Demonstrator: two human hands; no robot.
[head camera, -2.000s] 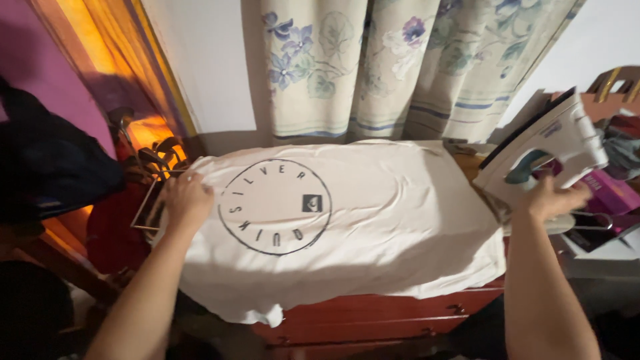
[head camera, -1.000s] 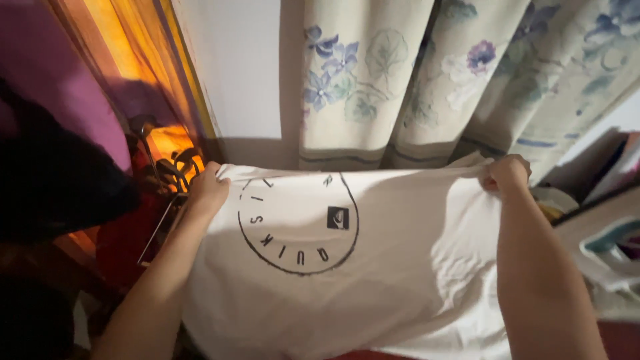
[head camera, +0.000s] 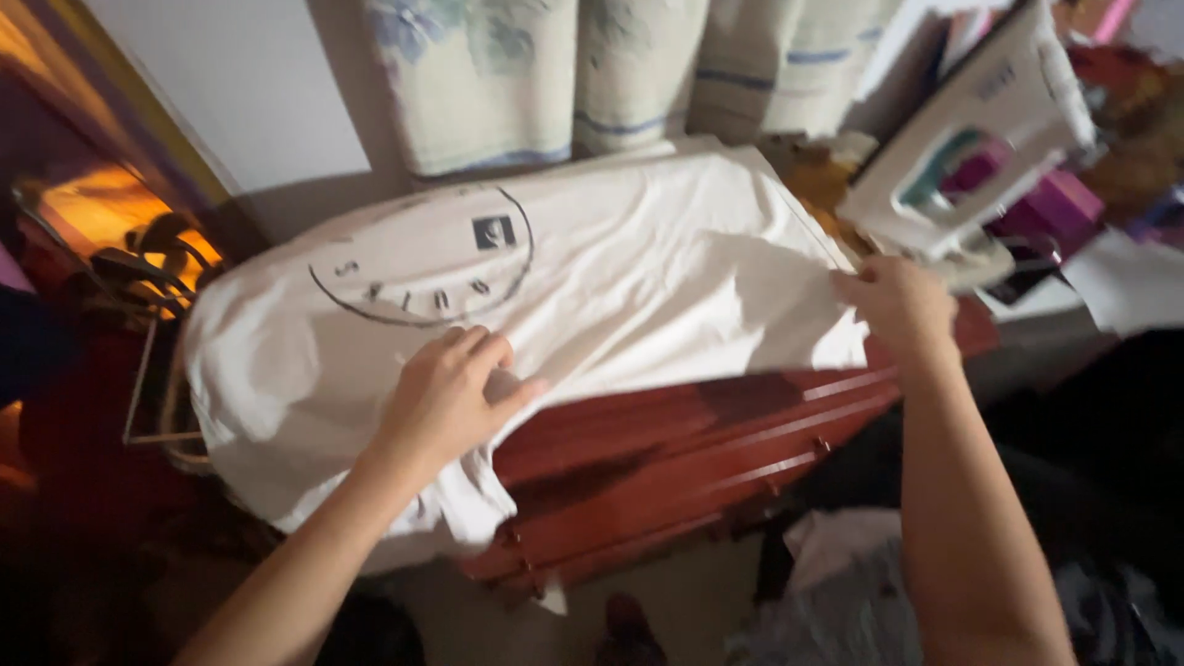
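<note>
A white T-shirt (head camera: 666, 268) with a round printed logo lies spread and wrinkled over a padded surface, its near edge hanging in front of a red wooden chest of drawers (head camera: 647, 444). My left hand (head camera: 458, 384) rests over the shirt's near part below the print, thumb and fingers apart. At the shirt's right edge, my right hand (head camera: 893, 296) pinches the cloth between thumb and fingers. Just beyond that hand, a white and teal clothes iron (head camera: 971, 139) stands upright on its heel.
Floral curtains (head camera: 638, 74) hang behind the shirt. A wire rack (head camera: 162, 388) with dark curved things stands at the left. Behind the iron are a purple box (head camera: 1054, 213) and assorted items. Clothes (head camera: 832, 573) lie at the lower right, and a foot (head camera: 629, 629) shows below.
The shirt's far edge, held up by both hands a second ago, now lies down. My left hand has moved to the near part, my right hand to the right edge. The view has shifted.
</note>
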